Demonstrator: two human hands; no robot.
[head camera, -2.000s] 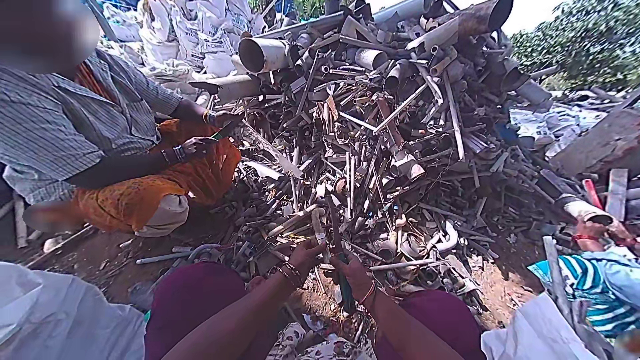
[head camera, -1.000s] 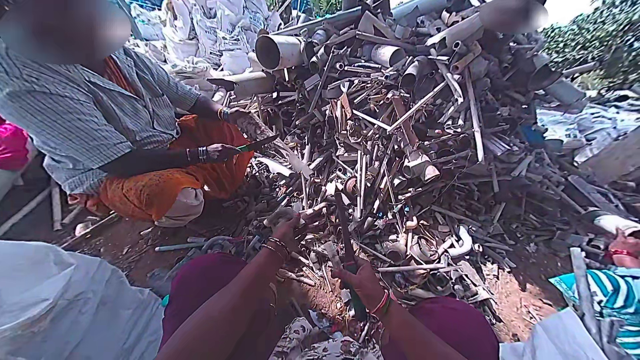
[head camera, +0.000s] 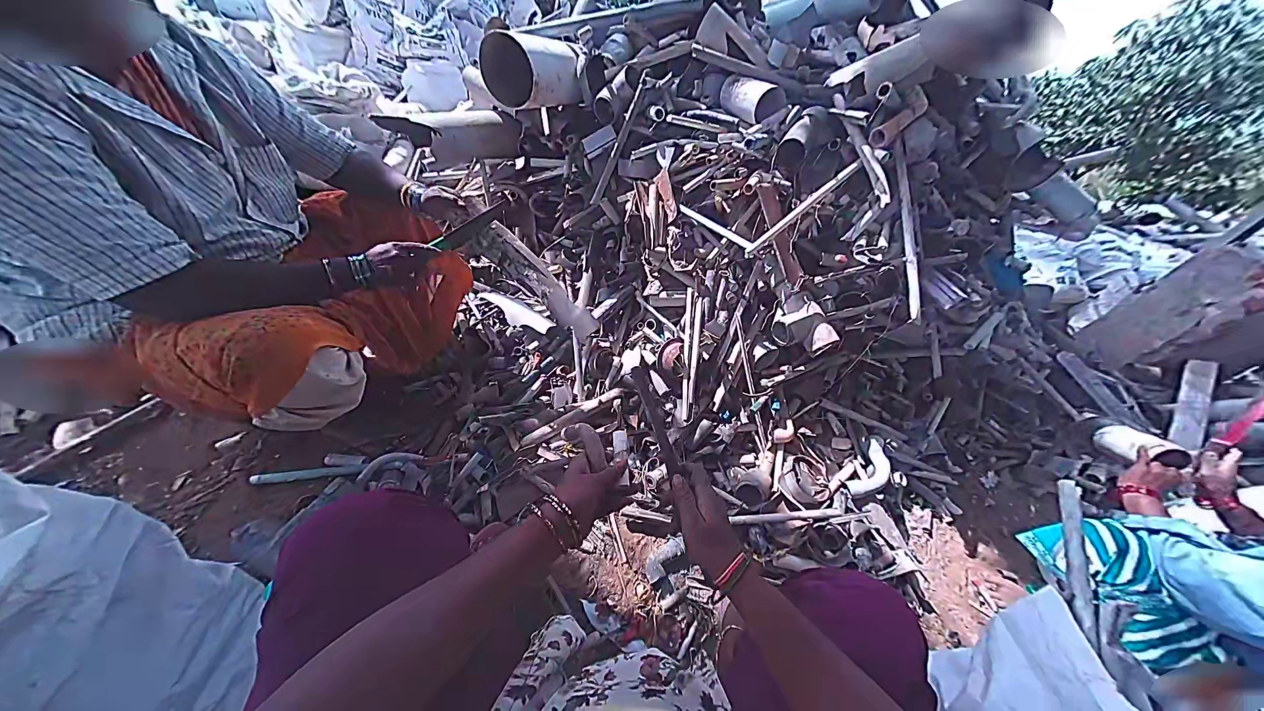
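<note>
My left hand (head camera: 590, 491) is closed around a short curved piece of plastic pipe (head camera: 587, 444), its bent end pointing up. Just to its right, my right hand (head camera: 703, 513) grips a long dark blade (head camera: 656, 415) that points up and away; its handle is hidden by the hand. Both hands are between my knees, low over the near edge of a heap of scrap pipes (head camera: 691, 306). A white pipe elbow (head camera: 871, 468) lies in the heap to the right of my hands.
At the left a crouching person holds a green-handled knife (head camera: 464, 233) beside the heap. Another person's hands, at the far right, are at a wide pipe (head camera: 1136, 444) with a red-handled tool (head camera: 1242, 425). White sacks (head camera: 118, 602) flank me; a concrete slab (head camera: 1175, 306) stands at the right.
The blade in my right hand has stayed upright, while the pipe piece in my left hand has turned. The view has shifted slightly.
</note>
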